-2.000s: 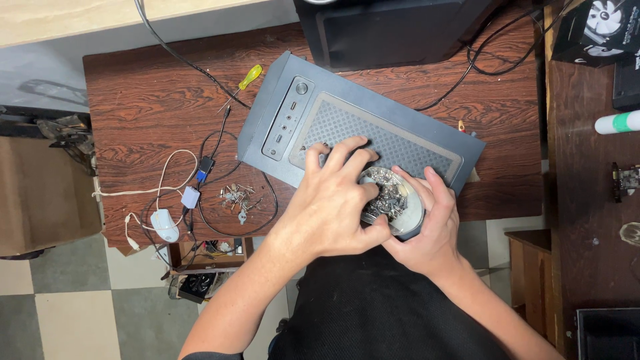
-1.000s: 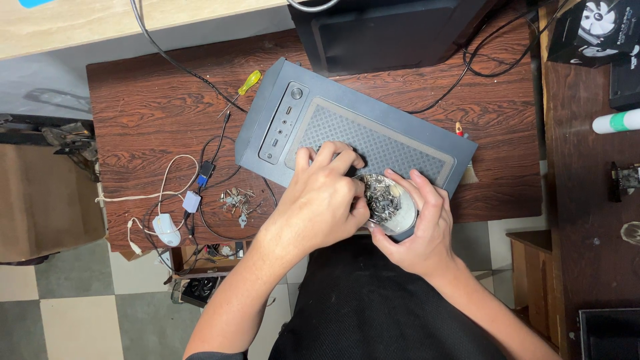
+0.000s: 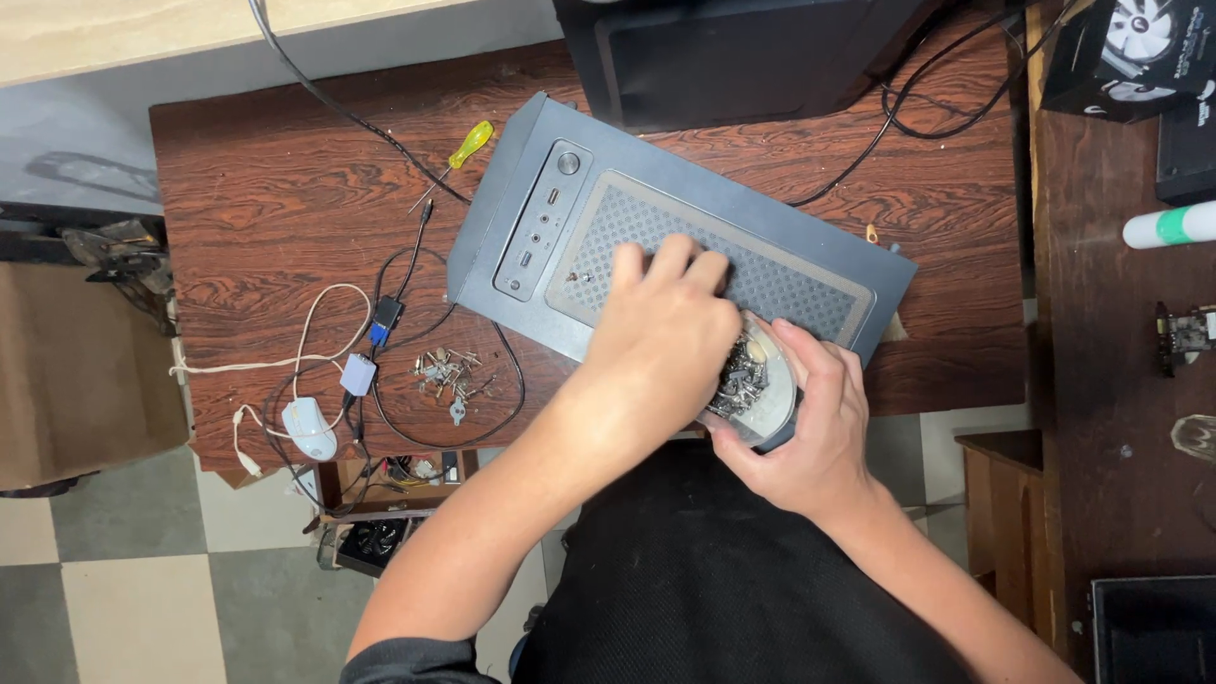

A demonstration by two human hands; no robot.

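Observation:
My right hand (image 3: 807, 418) grips a round container (image 3: 781, 385) full of small screws, tilted at the near edge of a dark computer case (image 3: 741, 180). My left hand (image 3: 665, 323) is over the case's mesh vent (image 3: 627, 223), its wrist side against the container's rim. Its fingertips are bent down on the mesh, and whether they hold a screw cannot be seen. Small screws (image 3: 578, 277) lie on the mesh left of the fingers. A loose pile of screws and metal bits (image 3: 451, 375) rests on the wooden table, left of the case.
A yellow-handled screwdriver (image 3: 470, 144), a white mouse (image 3: 309, 429) and tangled cables with an adapter (image 3: 358, 374) lie on the left of the table (image 3: 285, 218). A second black case (image 3: 722, 57) stands behind. Below the table edge is an open drawer (image 3: 465, 470) with parts.
My left hand has moved from the container's mouth onto the mesh vent. Small screws now show on the mesh beside its fingers. My right hand still holds the container.

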